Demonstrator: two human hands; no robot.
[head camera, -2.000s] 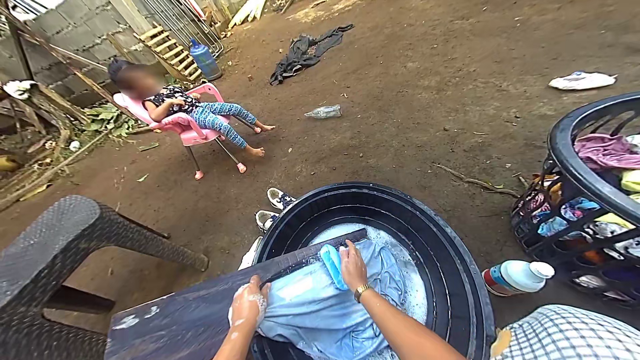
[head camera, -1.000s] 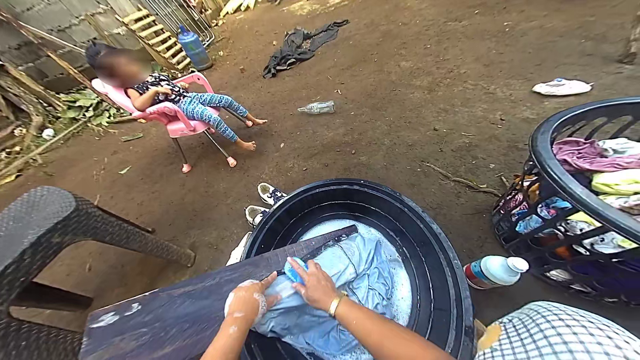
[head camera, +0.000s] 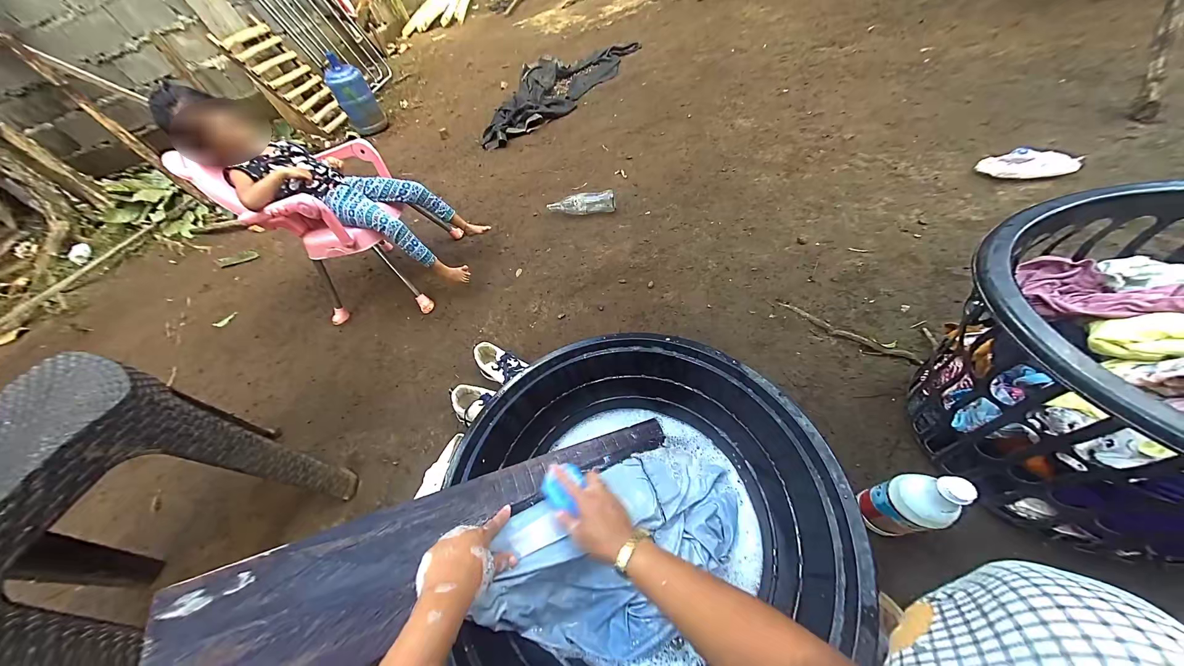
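Note:
My right hand (head camera: 597, 518), with a gold-coloured band at the wrist, grips a bright blue bar or brush (head camera: 562, 488), slightly blurred, over a wet light-blue garment (head camera: 610, 592). Soap suds cover parts of my left hand (head camera: 460, 562), which presses the garment's edge against a dark wooden board (head camera: 370, 546). The board slants from the lower left into a round black plastic tub (head camera: 814, 518). Much of the garment hangs off the board into the sudsy water (head camera: 745, 546). The fingertips of my left hand are partly hidden in the cloth.
A plastic bottle (head camera: 916, 504) stands right of the tub, near a black laundry basket (head camera: 994, 268) of clothes. Shoes (head camera: 499, 363) lie beyond the tub's rim. A dark woven-pattern plastic chair (head camera: 65, 407) is at left. A person reclines in a pink chair (head camera: 328, 242); a glass bottle (head camera: 585, 203) lies on the ground.
The blue thing in my right hand has shifted over the garment, now a little away from my left hand, whereas one second ago the hands were close together. My left hand stays on the cloth.

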